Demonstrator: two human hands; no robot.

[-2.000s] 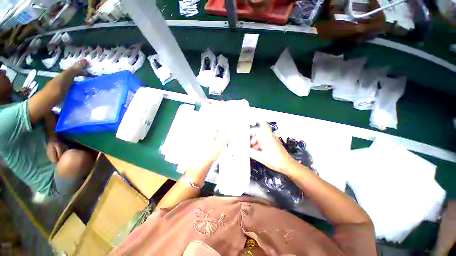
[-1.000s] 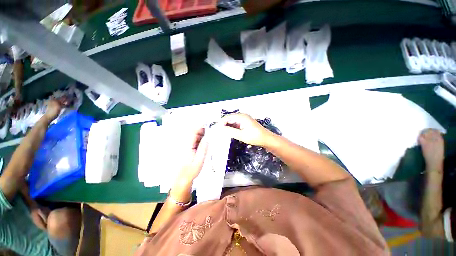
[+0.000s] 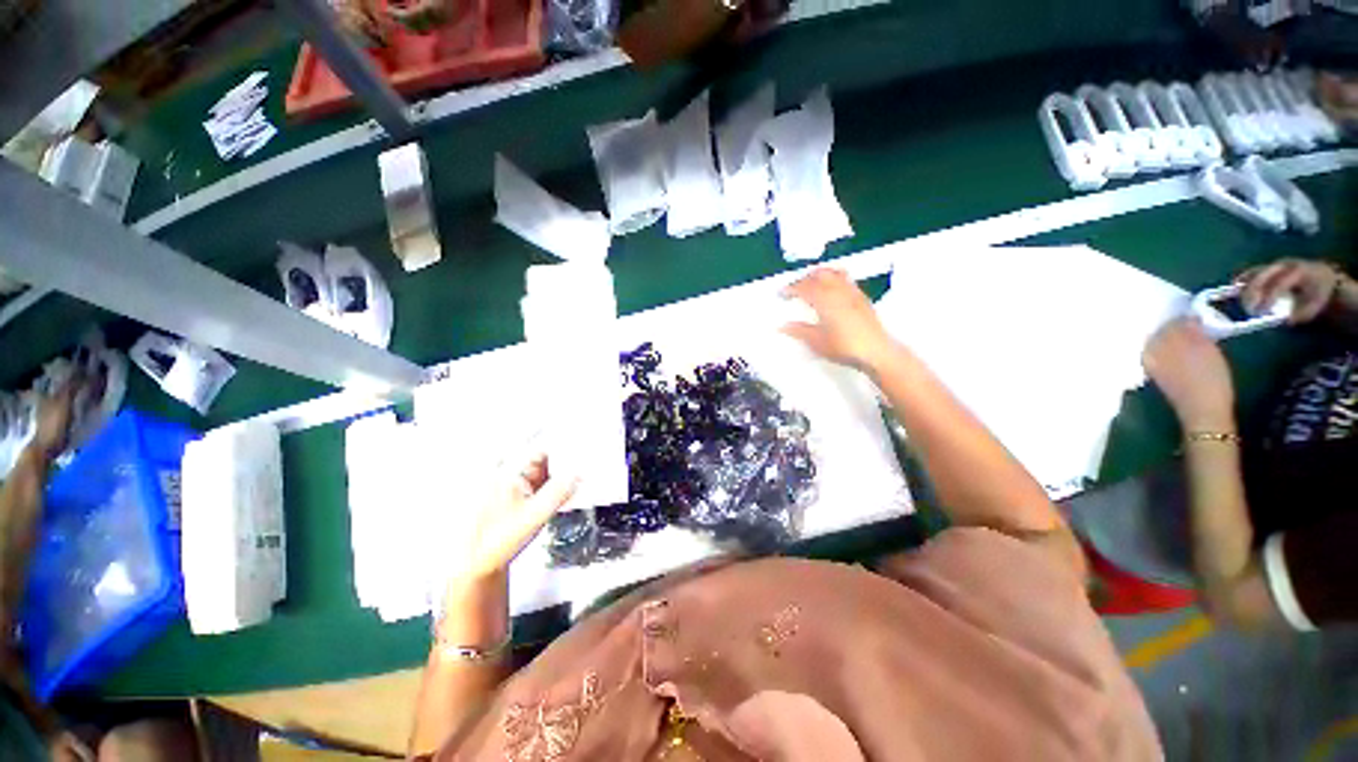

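My left hand (image 3: pixel 514 518) holds the lower left edge of a long, flat white piece (image 3: pixel 578 372), whose far end reaches over the belt rail; carton or foam sleeve, I cannot tell. My right hand (image 3: pixel 837 316) is apart from it, above the far edge of the white work board (image 3: pixel 859 474), fingers spread and nothing visible in them. A heap of small black coiled cables (image 3: pixel 678 432) lies on the board between my hands, with a shiny clear bag (image 3: pixel 767 469) over its right part. Foam sleeves (image 3: pixel 690 179) lie in a row on the green belt ahead.
Left: white cartons (image 3: pixel 383 514), a thick white stack (image 3: pixel 234 529), a blue bin (image 3: pixel 104 551) and a slanting metal post (image 3: pixel 224 290). Products in foam (image 3: pixel 335 293) lie on the belt. Right: foam sheets (image 3: pixel 1028 343), bare white products (image 3: pixel 1132 131), another worker's hands (image 3: pixel 1191 372).
My view has turned to the right. My right hand has left the long white piece and moved away to the right. More of the cable heap is uncovered.
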